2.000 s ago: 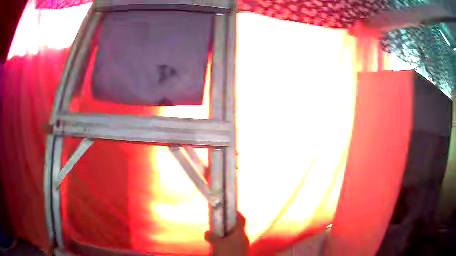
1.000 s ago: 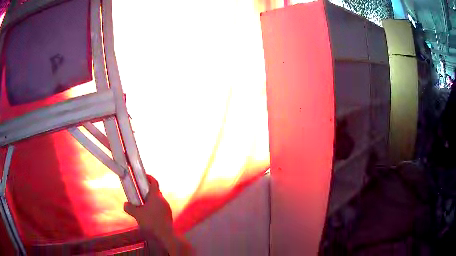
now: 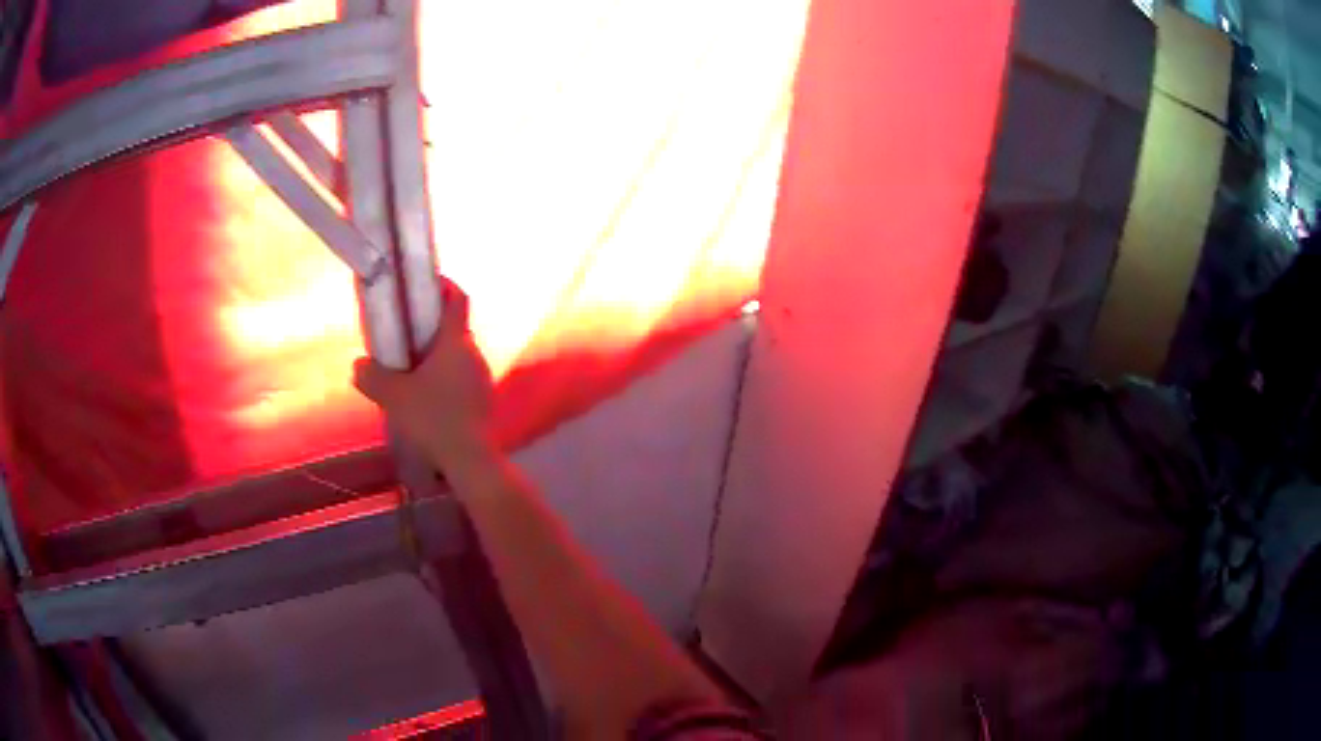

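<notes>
The metal stepladder (image 3: 217,87) stands at the left, with flat treads, a side rail and thin diagonal braces. My right hand (image 3: 432,379) is closed around the right side rail, between the upper tread and a lower tread (image 3: 217,572). The forearm comes in from the bottom of the view. My left hand is not in the picture. The orange-red cloth (image 3: 609,159) hangs behind the ladder, with light glaring white through its middle. A corner of the dark grey panel (image 3: 131,32) shows through the ladder at the top left.
A tall cabinet with a red-lit side (image 3: 891,188) and open shelves (image 3: 1050,145) stands right of the cloth. A yellowish panel (image 3: 1166,188) is beyond it. Dark bulky heaped material (image 3: 1043,521) lies at the lower right. A pale panel (image 3: 638,463) is below the cloth.
The view has turned right and tilted down, so the ladder sits further left and its lower tread shows. My right hand stays on the rail, and more of the forearm is visible.
</notes>
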